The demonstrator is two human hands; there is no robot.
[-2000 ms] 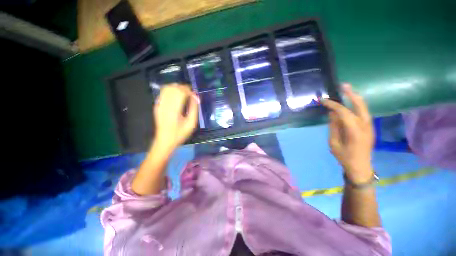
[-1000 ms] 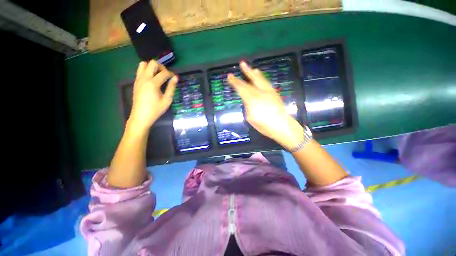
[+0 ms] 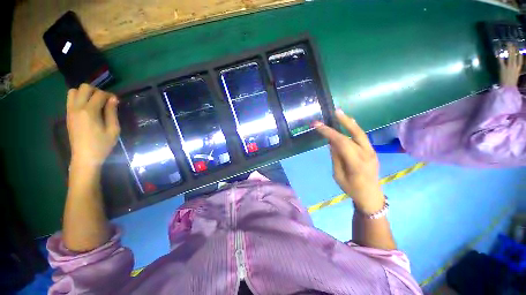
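Observation:
A black phone tray lies on the green bench. Its four right slots hold smartphones with lit, glossy screens. Three show a red button near the lower edge; the rightmost smartphone shows green marks there. My right hand has its index fingertip at the lower edge of that phone and holds nothing. My left hand is over the tray's left end, fingers bent, with nothing visible in it; it hides part of the leftmost slot. A dark set-aside phone with a white mark lies just beyond my left hand.
A wooden board lies behind the tray, partly under the set-aside phone. At the far right, another person's hand is at a neighbouring black tray. That person's pink sleeve shows beside the bench edge. The floor is blue with yellow-striped marking.
My right hand has moved from over the middle phones to the rightmost phone. Menus on three phones have given way to dark screens with red buttons. The view has shifted, showing the neighbour's hand.

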